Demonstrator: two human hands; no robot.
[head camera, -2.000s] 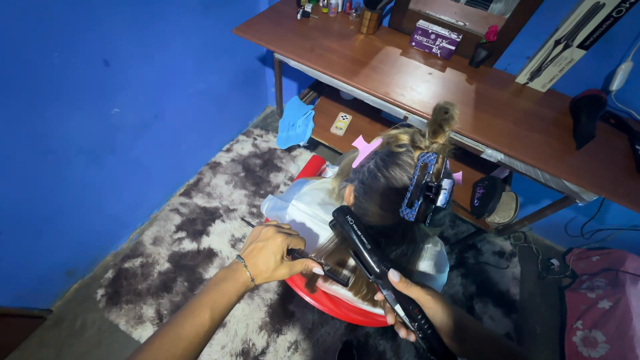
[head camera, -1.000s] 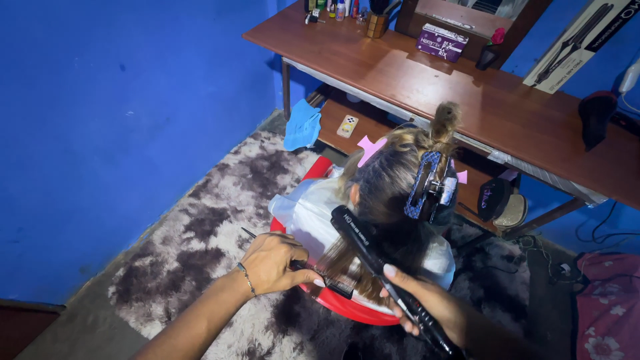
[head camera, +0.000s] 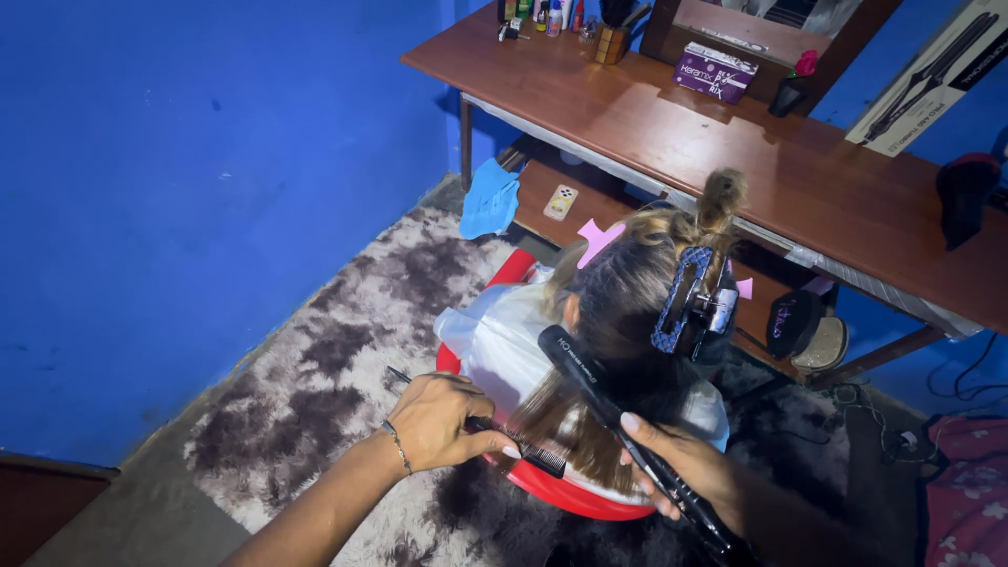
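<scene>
A seated person, seen from behind, has hair (head camera: 622, 291) pinned up with a blue-and-black claw clip (head camera: 679, 303) and a pink clip (head camera: 598, 241). My left hand (head camera: 441, 421) grips a black tail comb (head camera: 543, 458), whose teeth lie at the lower strands of a loose section of hair (head camera: 563, 421). My right hand (head camera: 681, 465) is closed around a black hair straightener (head camera: 598, 394), its plate end at the upper part of that section. Whether hair lies between the plates is hidden. A white cape (head camera: 504, 339) covers the person on a red chair (head camera: 579, 498).
A wooden table (head camera: 583, 118) stands ahead, with bottles, a purple box (head camera: 715, 73), a straightener box (head camera: 917, 87) and a hair dryer (head camera: 967, 197). Its lower shelf holds a phone (head camera: 561, 202). A shaggy rug (head camera: 315, 394) lies below; cables (head camera: 874, 409) run at right.
The comb and my left hand have stayed low by the hair ends. The straightener remains near the upper part of the section, with only small shifts of both hands.
</scene>
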